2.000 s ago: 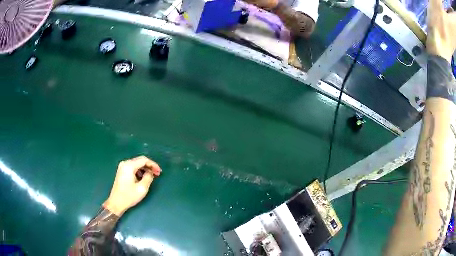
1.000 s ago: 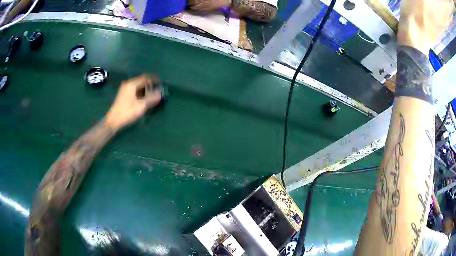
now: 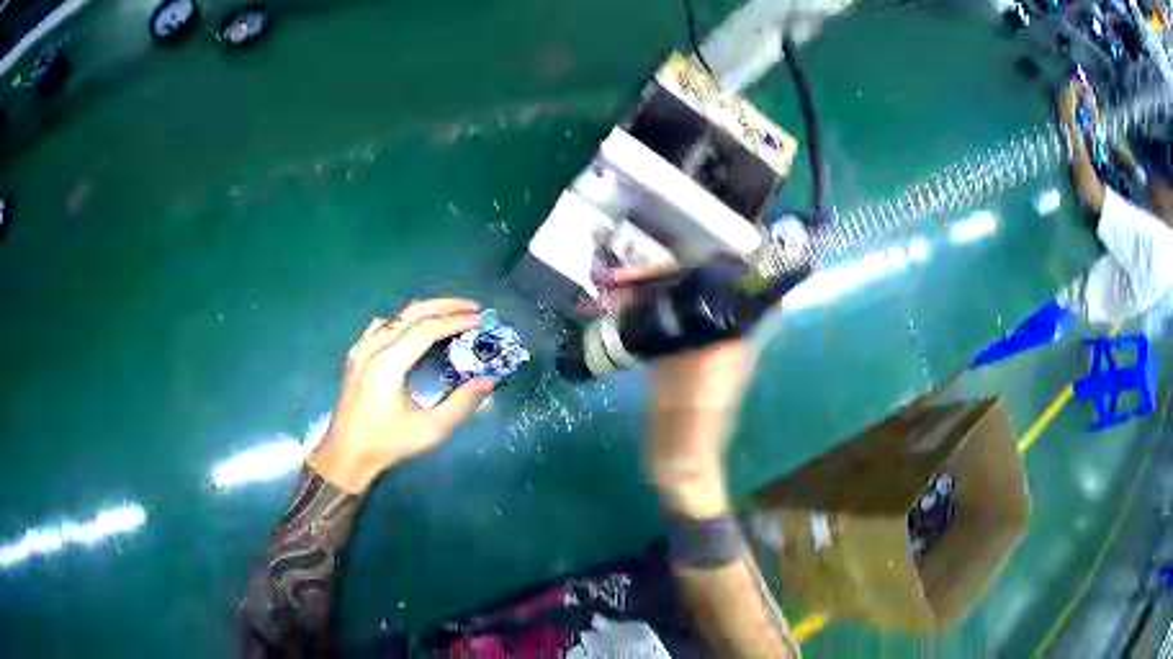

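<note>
My left hand (image 3: 401,382) holds a small unit with a blue and white top (image 3: 486,348) between thumb and fingers, low over the green worktop. My right hand (image 3: 695,373) is shut on the black power screwdriver (image 3: 669,314), partly hidden behind it and blurred. The screwdriver lies nearly level, its pale-ringed nose pointing left toward the unit, with a visible gap between them. The white and grey screw feeder (image 3: 682,196) stands just beyond the screwdriver.
A coiled spring (image 3: 952,193) runs from the screwdriver to the upper right. An open cardboard box (image 3: 900,515) with black parts is at the lower right. Round parts (image 3: 243,26) lie at the upper left. Another person (image 3: 1117,258) and a blue stool (image 3: 1114,381) are at right.
My left hand has come back from the far units and now holds a unit near the feeder. My right hand has come down from the upper right and now holds the screwdriver. The view has shifted.
</note>
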